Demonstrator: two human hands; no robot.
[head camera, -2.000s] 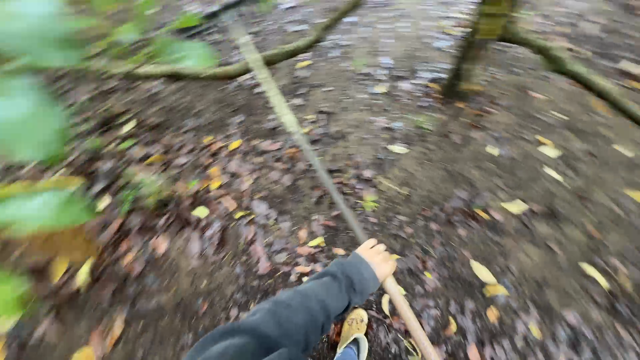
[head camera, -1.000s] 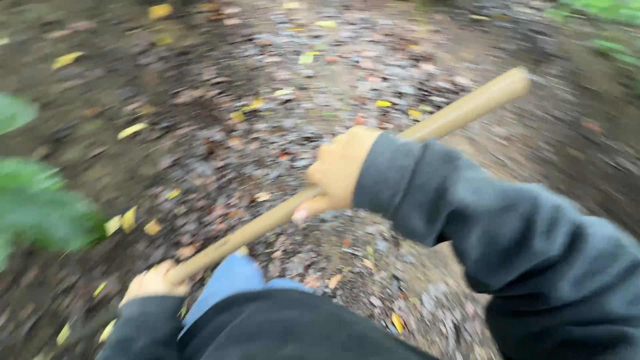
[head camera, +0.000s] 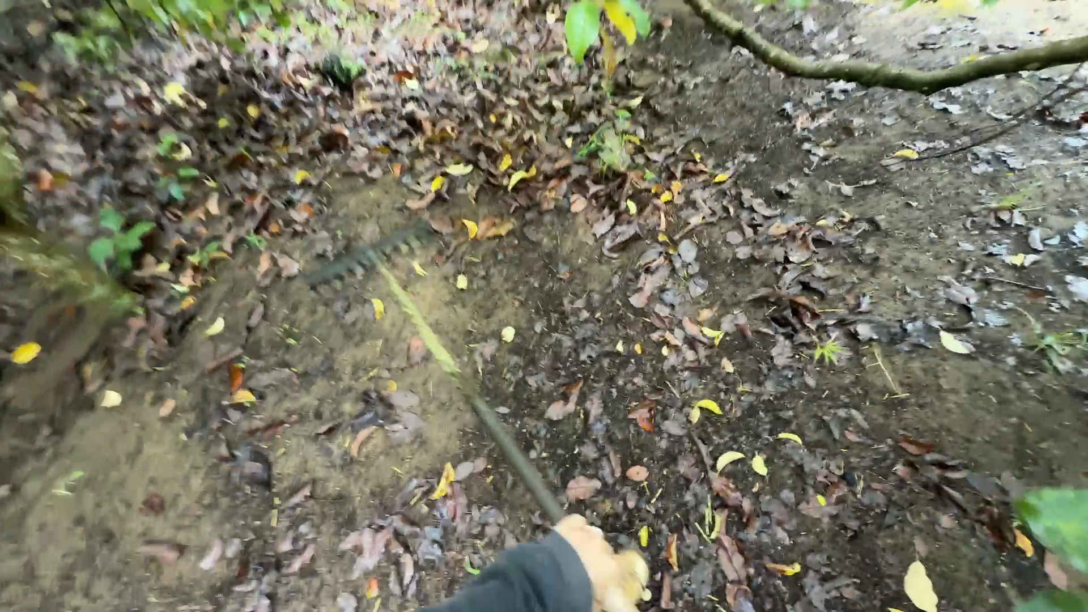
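My left hand (head camera: 599, 557), in a dark grey sleeve, is closed around the long handle (head camera: 510, 450) of a rake at the bottom centre. From the hand the handle slants up and left, and its far part looks yellow-green. At its end the dark toothed rake head (head camera: 370, 253) lies at or just above bare soil, blurred by motion. A yellowish patch touches the lower right of my hand; what it is cannot be told. My right hand is not in view. Brown and yellow fallen leaves (head camera: 501, 170) lie beyond the rake head.
A curved bare branch (head camera: 901, 78) crosses the upper right. Green leaves hang at the top centre (head camera: 582, 30) and intrude at the lower right (head camera: 1054, 518). Small green plants (head camera: 119, 242) grow at the left. A blurred, mossy stem or branch (head camera: 68, 263) stands at the left edge.
The view has swung strongly. One second ago both hands gripped the handle near its butt end; now only my left hand shows, and the rake head is in sight.
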